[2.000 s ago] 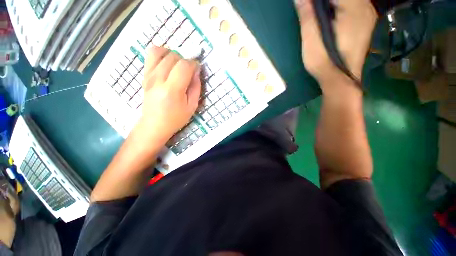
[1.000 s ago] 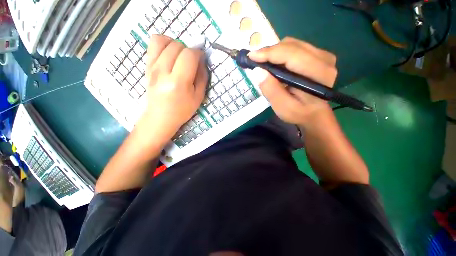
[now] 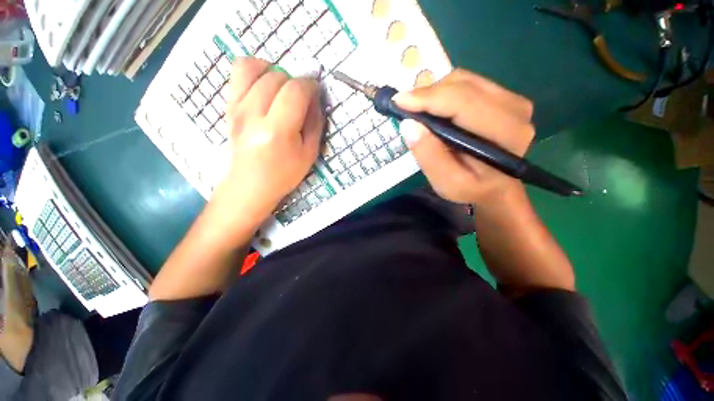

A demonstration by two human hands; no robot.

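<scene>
A white carrier tray point(image 3: 168, 157) lies tilted on the dark green bench, with a green-edged circuit board panel point(image 3: 364, 141) of small units in it. My left hand point(image 3: 274, 129) rests over the middle of the panel, fingers curled; a thin solder wire point(image 3: 98, 141) runs from the left towards it. What its fingertips grip is hidden. A bit of green shows at its fingers. My right hand point(image 3: 470, 129) holds a black soldering iron point(image 3: 477, 147) like a pen. The metal tip points left over the panel, just right of my left fingers; contact cannot be told.
Stacked white trays point(image 3: 94, 35) stand at the upper left. Another tray stack point(image 3: 86, 270) is at the left beside another person's arm point(image 3: 16, 305). Orange-handled pliers point(image 3: 614, 61) and black cords lie at the upper right. Cardboard boxes point(image 3: 689, 129) are at the right edge.
My right hand has come in from the upper right with the iron to the panel. Over the last second the tip has moved slightly right and down. My left hand has stayed over the panel.
</scene>
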